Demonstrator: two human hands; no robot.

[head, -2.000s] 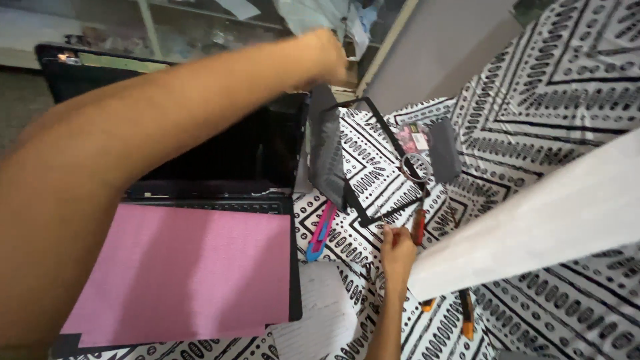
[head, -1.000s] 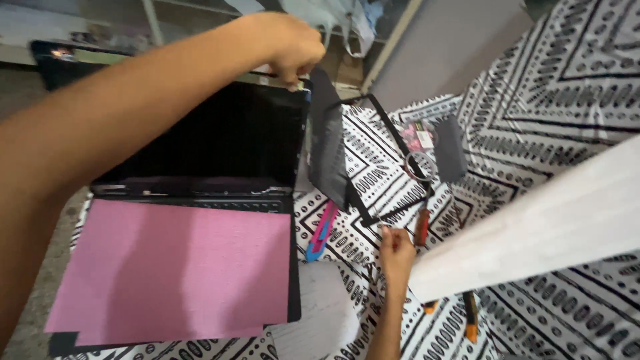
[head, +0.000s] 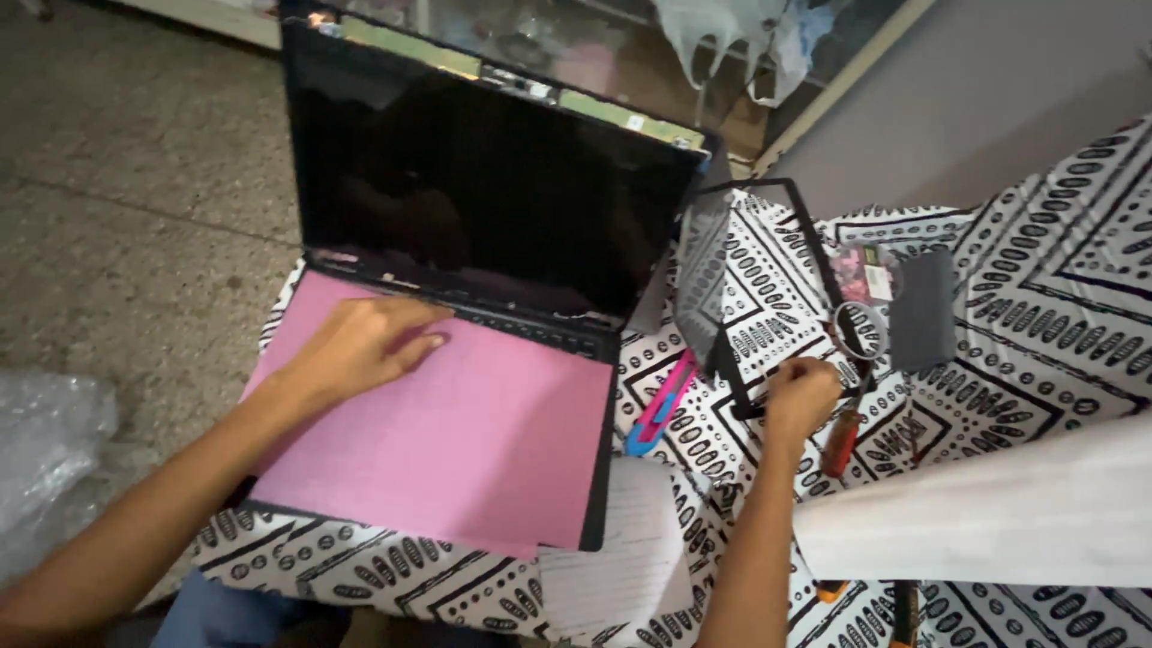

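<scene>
A laptop stands open with its bezel off, the dark LCD screen bare and strips showing along its top. Pink paper covers most of the keyboard. My left hand rests on the paper, fingers near the hinge, holding nothing that I can see. To the right, a loose black screen bezel lies on the patterned cloth. My right hand is closed over the bezel's lower edge; whether something is between its fingers is hidden. Close by are a red-handled screwdriver and a roll of tape.
A pink and blue utility knife lies right of the laptop, above a lined paper sheet. Farther right are a small round container, a dark flat pad and a large white sheet. Plastic bags hang behind.
My left hand has come down from the screen's upper right corner onto the pink paper. My right hand has stayed near the bezel's lower edge.
</scene>
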